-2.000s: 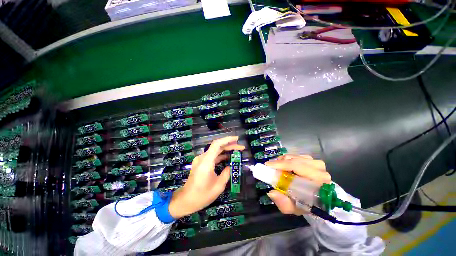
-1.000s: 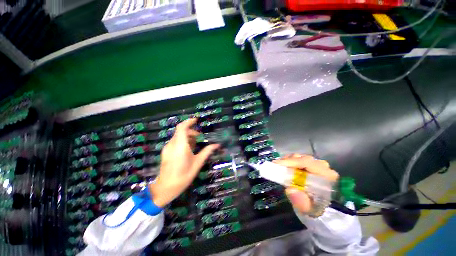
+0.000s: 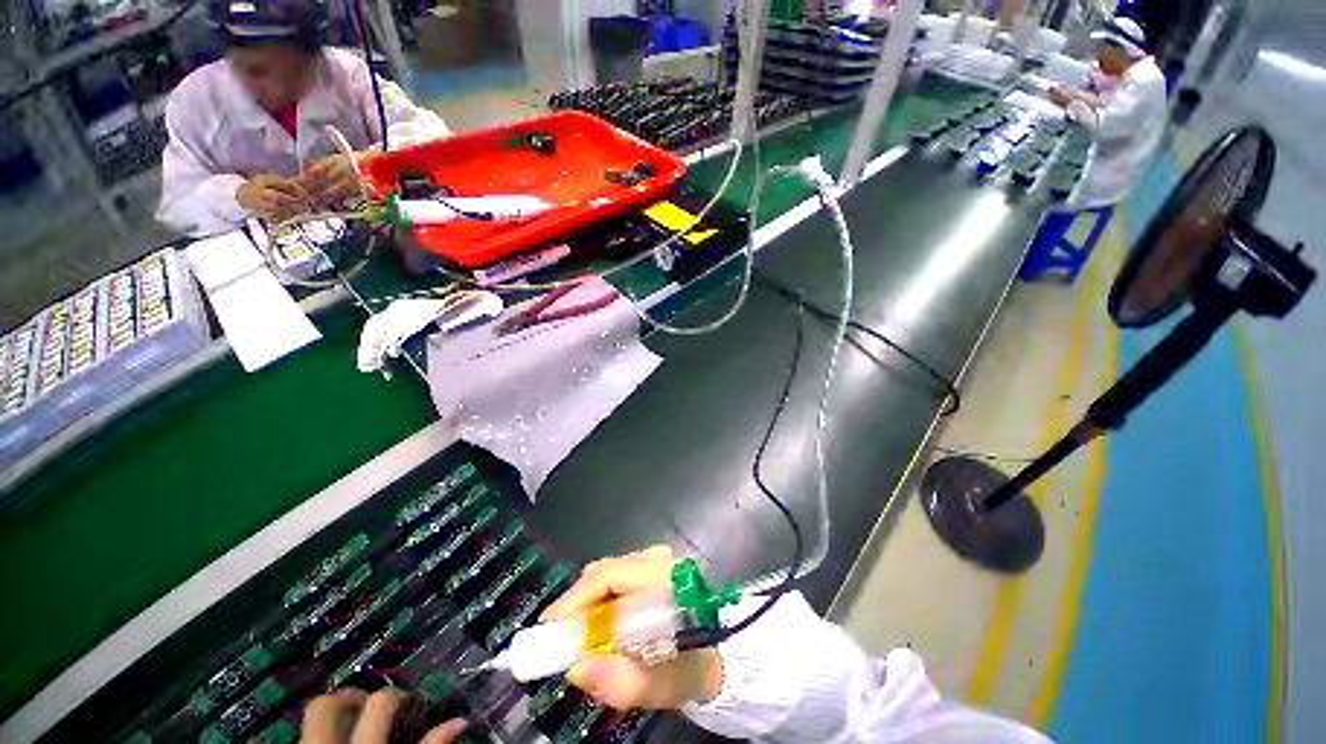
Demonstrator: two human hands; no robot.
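My right hand (image 3: 640, 640) holds the glue syringe (image 3: 611, 634), with its yellow band and green cap, its thin tip pointing left over the tray. My left hand (image 3: 381, 718) is cut off by the bottom edge; only some fingers show, low and left of the tip, beside dark and green parts. Whether it grips anything is unclear. Green circuit boards (image 3: 323, 570) lie in rows in the clear blister tray (image 3: 502, 695).
Beyond the tray lie a greyish-white sheet (image 3: 545, 371) with red-handled pliers (image 3: 560, 311), a white cloth (image 3: 422, 326) and a red bin (image 3: 582, 175). A person (image 3: 291, 124) works across the belt (image 3: 160, 509). A fan (image 3: 1195, 233) stands right; the air hose (image 3: 839, 393) trails from the syringe.
The view has swung up and right, bringing in the people and the fan. My left hand has moved from above the tray to the bottom edge. The syringe stays in my right hand.
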